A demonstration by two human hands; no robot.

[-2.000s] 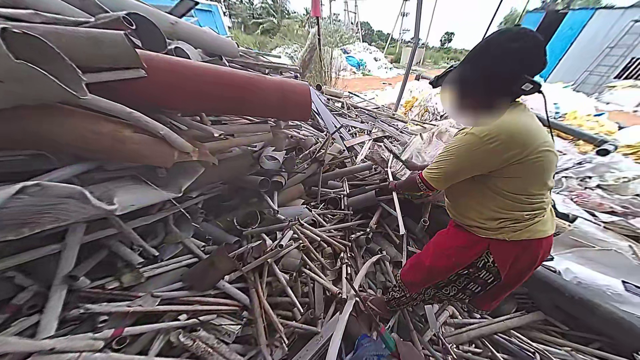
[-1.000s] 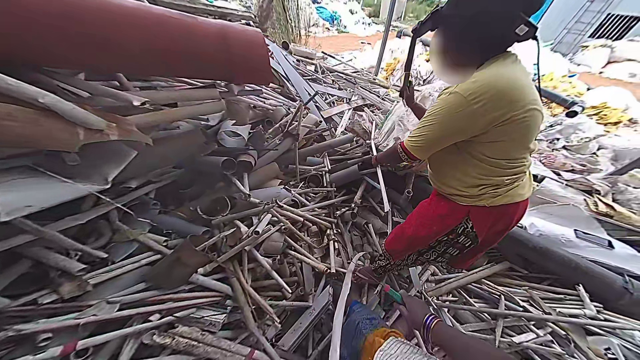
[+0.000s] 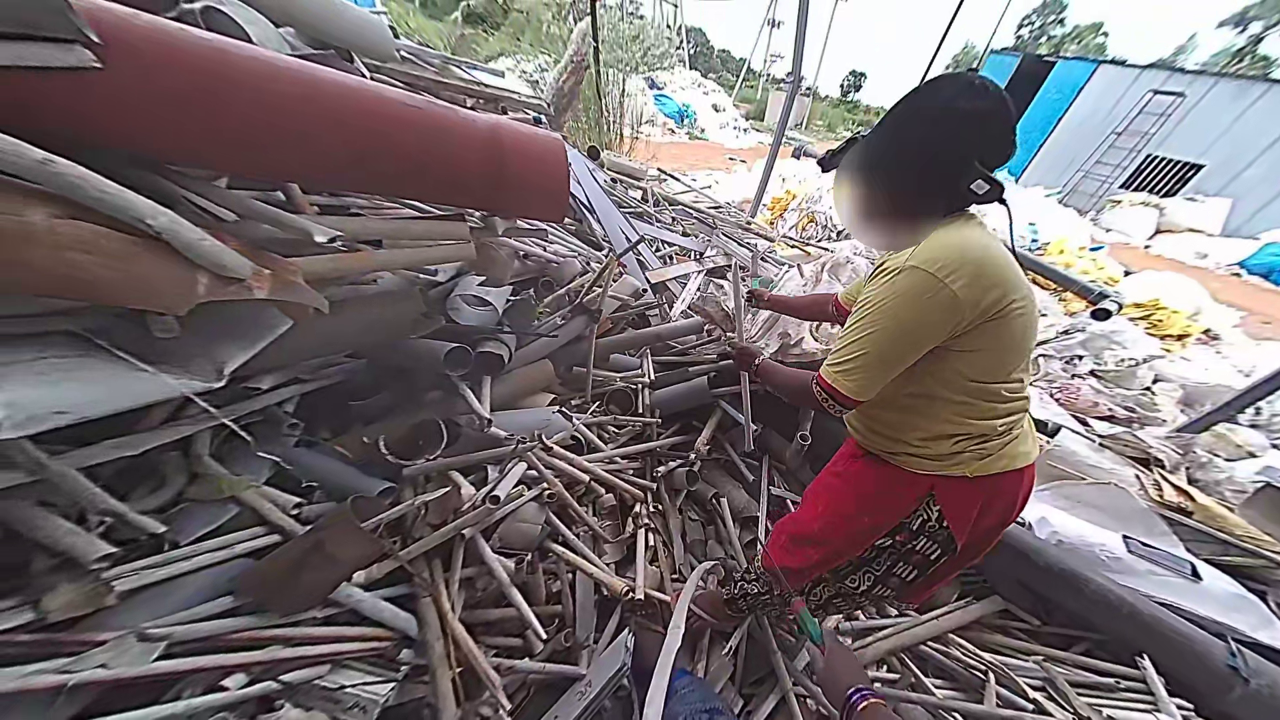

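At the bottom edge, my right hand (image 3: 842, 672), with bangles on its wrist, grips a tool with a green handle (image 3: 808, 622); its working end is too unclear to name. To its left, a blue glove, apparently on my left hand (image 3: 695, 697), is mostly cut off by the frame. A curved, pale plastic strip (image 3: 668, 640) rises beside the glove; whether my fingers close on it cannot be seen. Around both hands lie scrap plastic pipes and thin sticks (image 3: 600, 560).
A co-worker (image 3: 930, 340) stands close on the right, holding a long pale strip (image 3: 741, 350). A large red-brown pipe (image 3: 320, 110) juts from the heap at upper left. A thick grey pipe (image 3: 1120, 610) lies at lower right. An upright pole (image 3: 782, 110) stands behind.
The co-worker's arm has come down from its raised position, and a pale strip now stands upright in their hands. My hands sit lower in the frame than one second ago, more cut off.
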